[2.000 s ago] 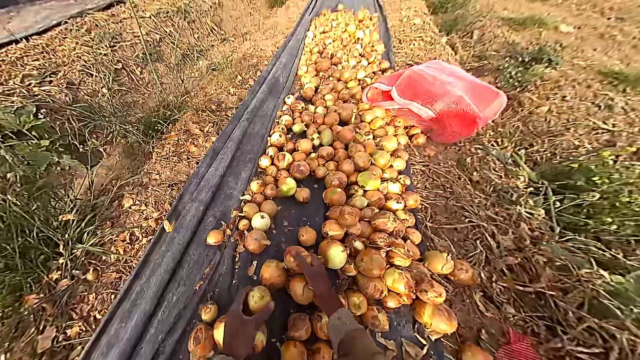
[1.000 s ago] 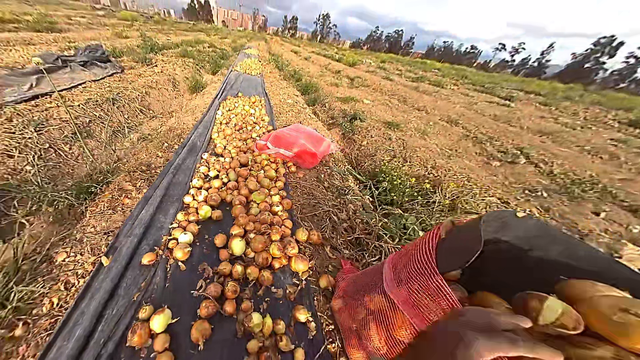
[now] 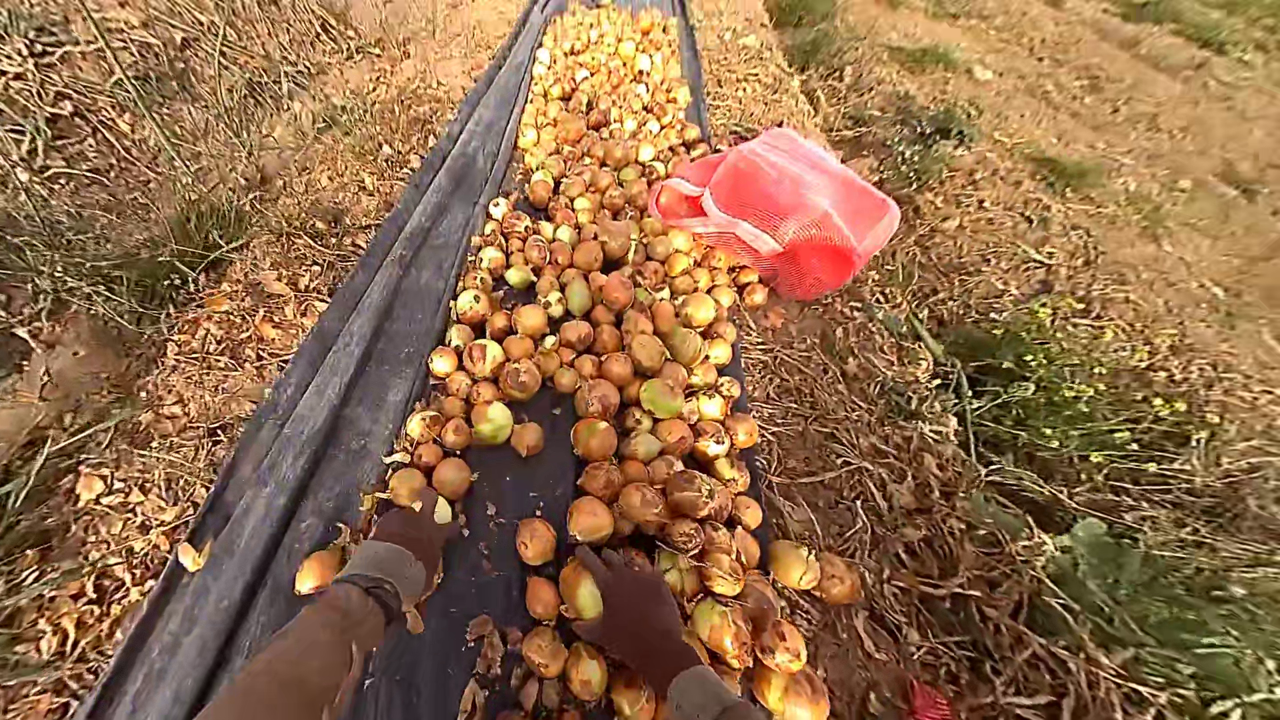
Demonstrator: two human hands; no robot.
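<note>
Yellow-brown onions (image 3: 600, 400) lie in a long heap on a strip of dark fabric sheeting (image 3: 510, 490). My left hand (image 3: 415, 535) reaches down among the onions at the heap's left side; its fingertips are partly hidden, and whether it grips one is unclear. Lower down and to the right, my right hand (image 3: 635, 610) rests over the onions with its fingers spread, touching a yellow-green onion (image 3: 580, 590). Whether that onion is gripped does not show. Both arms have long sleeves.
A red mesh sack (image 3: 790, 215) lies across the heap's right edge. Dry stalks and leaves (image 3: 860, 440) cover the soil on both sides, with green weeds (image 3: 1080, 390) at the right. A bit of red mesh (image 3: 928, 700) shows at the bottom edge.
One second ago a hand was at an onion-filled red mesh sack on the right; now both hands are down at the heap. The view has swung downward.
</note>
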